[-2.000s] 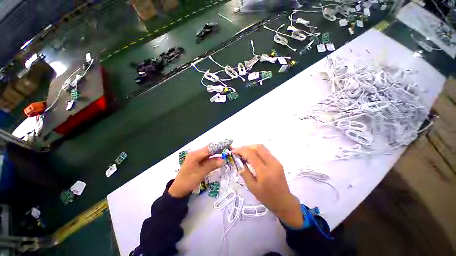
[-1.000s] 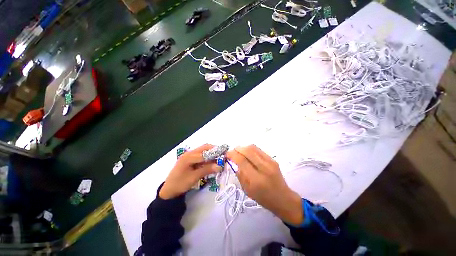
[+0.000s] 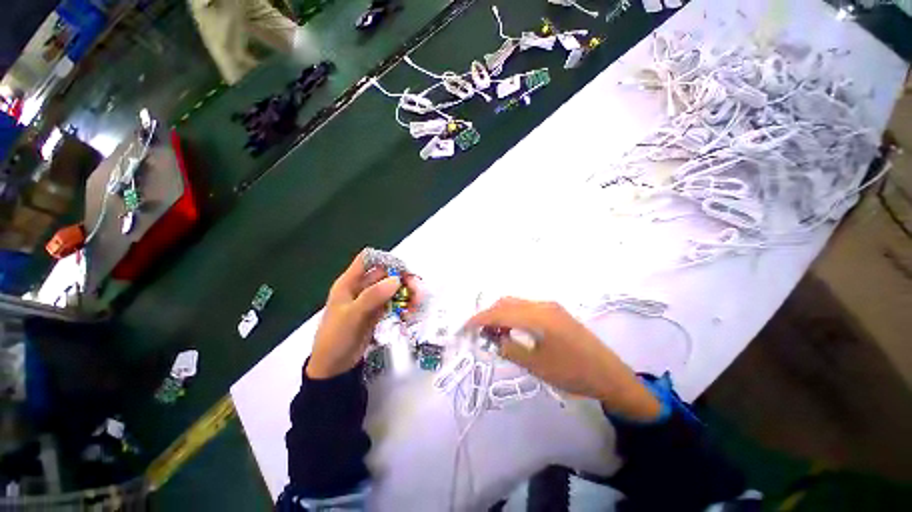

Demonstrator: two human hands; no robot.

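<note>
My left hand [image 3: 350, 315] is raised over the near part of the white table and holds a silvery speckled piece [image 3: 383, 262] with small yellow and blue parts [image 3: 401, 295] at its edge. My right hand [image 3: 545, 345] is apart from it, to the right, low over the table; its fingertips are bent around something small and blurred that I cannot name. White looped cables [image 3: 480, 386] lie between and below the hands. A green circuit board [image 3: 430, 357] lies beside the loops, partly hidden near white pieces.
A large heap of white cables [image 3: 750, 150] covers the table's right part. Beyond the table, a green belt [image 3: 330, 215] carries wired boards [image 3: 465, 137] and black clumps [image 3: 285, 105]. A red-sided bench [image 3: 160, 220] stands at left. A person's legs [image 3: 240, 35] show at the top.
My right hand has moved away from the left, to the right and down. My left hand has moved slightly left and up with the silvery piece. A person's legs have appeared at the top.
</note>
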